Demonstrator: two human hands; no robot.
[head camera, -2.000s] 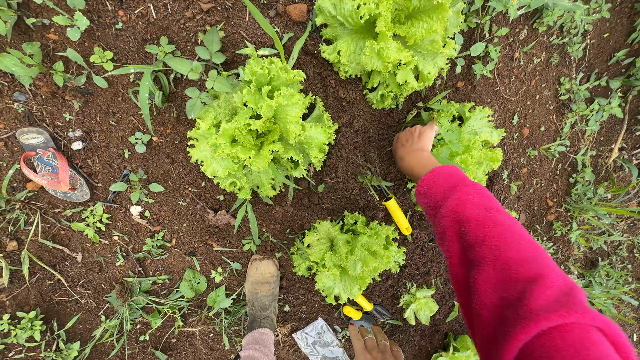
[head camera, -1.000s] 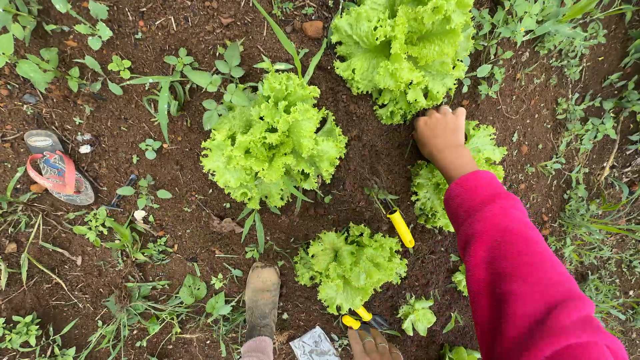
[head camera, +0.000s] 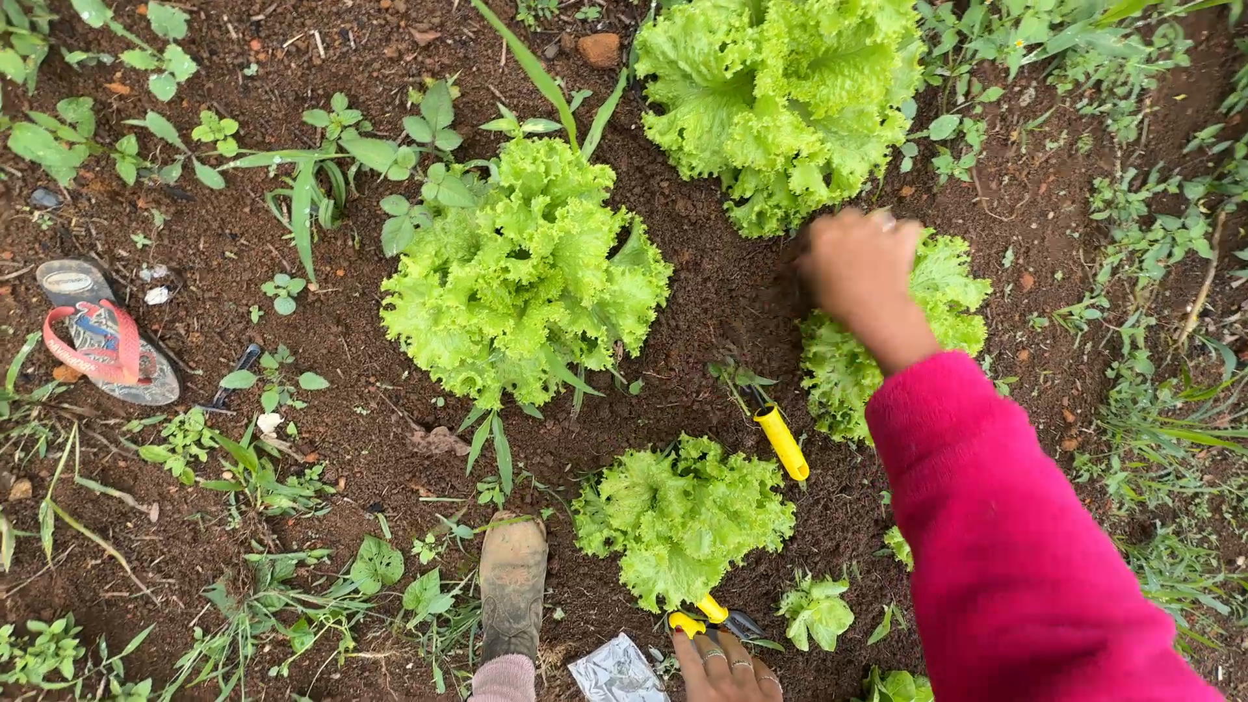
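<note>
My right hand (head camera: 863, 268), in a pink fleece sleeve (head camera: 994, 526), is at the soil between the large lettuce (head camera: 780, 97) at the top and the lettuce (head camera: 848, 375) under my wrist; its fingertips are hidden, so a hold cannot be told. My left hand (head camera: 723, 671), with rings, rests at the bottom edge beside yellow-handled garden tools (head camera: 700, 619); whether it grips one is unclear. A small lettuce (head camera: 682, 517) grows just above it. Another yellow-handled hand tool (head camera: 780, 441) lies on the soil left of the lettuce under my wrist.
A large lettuce (head camera: 526, 278) grows left of centre. A booted foot (head camera: 513, 585) stands at the bottom, beside a silver packet (head camera: 618, 671). A flip-flop (head camera: 109, 333) and a small dark tool (head camera: 234, 380) lie at left. A lettuce seedling (head camera: 816, 611) and weeds (head camera: 1160, 419) grow at right.
My right hand has moved from over the right-hand lettuce up to the soil by the top lettuce. My left hand stays beside the yellow-handled tools.
</note>
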